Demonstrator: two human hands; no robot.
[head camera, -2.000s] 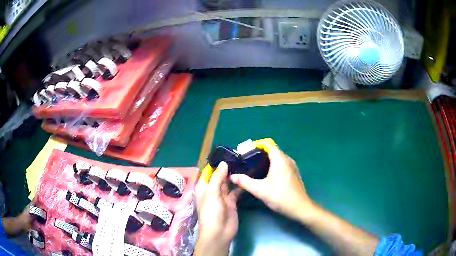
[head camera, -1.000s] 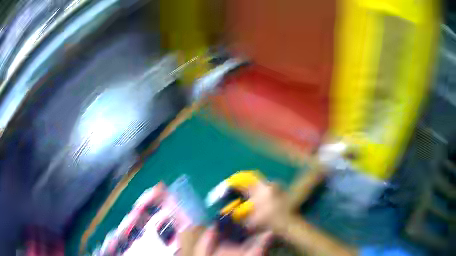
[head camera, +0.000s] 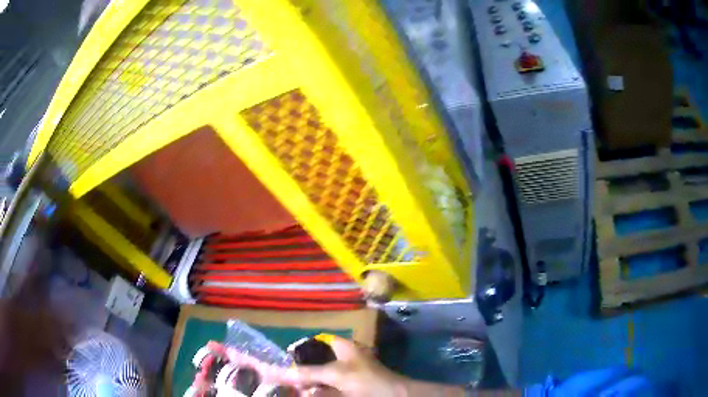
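My right hand (head camera: 353, 374) is at the bottom edge, its forearm coming in from the right. It holds a black smartwatch (head camera: 314, 350); a bit of yellow finger cot shows above it. Just left of the hand, a pink foam tray (head camera: 260, 367) with several pale-strapped watches is partly cut off by the bottom edge. Clear plastic film (head camera: 255, 341) sticks up behind it. The hand overlaps the tray's right side; whether it touches the tray is unclear. I cannot make out my left hand.
The green mat (head camera: 203, 335) has a tan border. The white fan (head camera: 101, 367) is at lower left. Red cables (head camera: 272, 267) and a yellow mesh-sided frame (head camera: 318, 155) stand beyond. A grey machine (head camera: 539, 139) and a wooden pallet (head camera: 648, 233) are at right.
The view has swung far right, from the bench and stacked trays to the yellow frame and floor. Both hands showed working on two watches earlier; now only the right is clear, lower in view.
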